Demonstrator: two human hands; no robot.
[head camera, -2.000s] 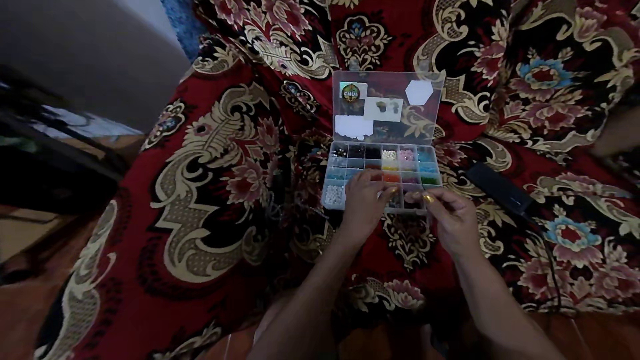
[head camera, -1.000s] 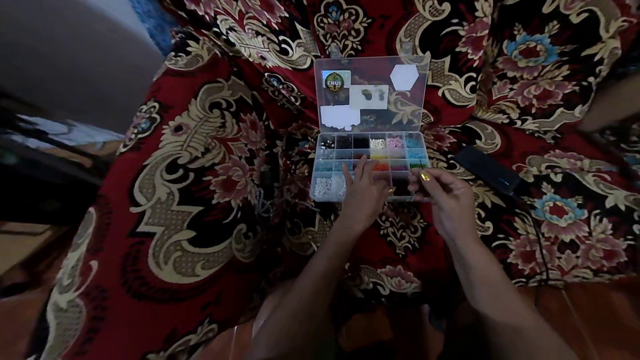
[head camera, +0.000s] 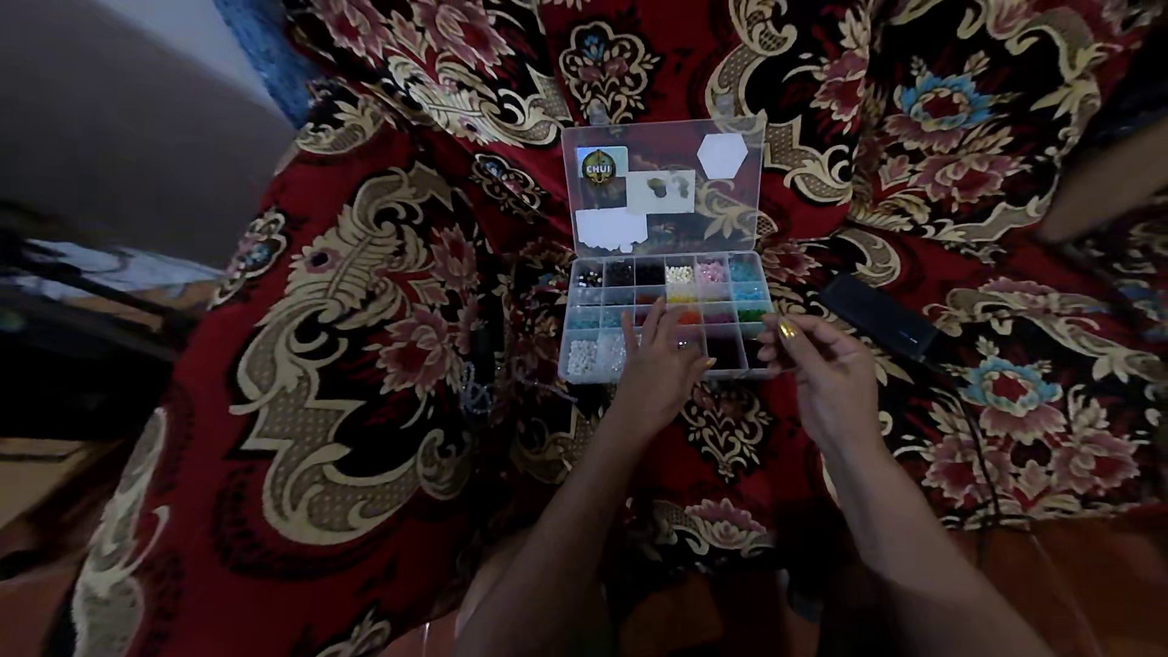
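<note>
A clear plastic compartment box (head camera: 727, 372) of sorted beads lies on a patterned cloth, its transparent lid (head camera: 664, 235) raised at the back with stickers on it. My left hand (head camera: 662, 370) reaches over the front middle compartments, fingers spread and pointing down among the beads; whether a bead is between its fingers I cannot tell. White beads (head camera: 583, 357) fill the front left compartment. My right hand (head camera: 826, 370) is at the box's front right corner, thumb and index finger pinched together, with yellow nail polish showing. Anything held in that pinch is too small to make out.
A dark rectangular device (head camera: 878, 318) with a cable lies right of the box. A strand of beads (head camera: 476, 391) rests left of it on the red, black and cream floral sofa cover (head camera: 365, 365). Someone's arm or leg (head camera: 1104, 187) shows at the right edge.
My left hand's fingers have spread over the compartments. My right hand stays pinched near the box's right front corner.
</note>
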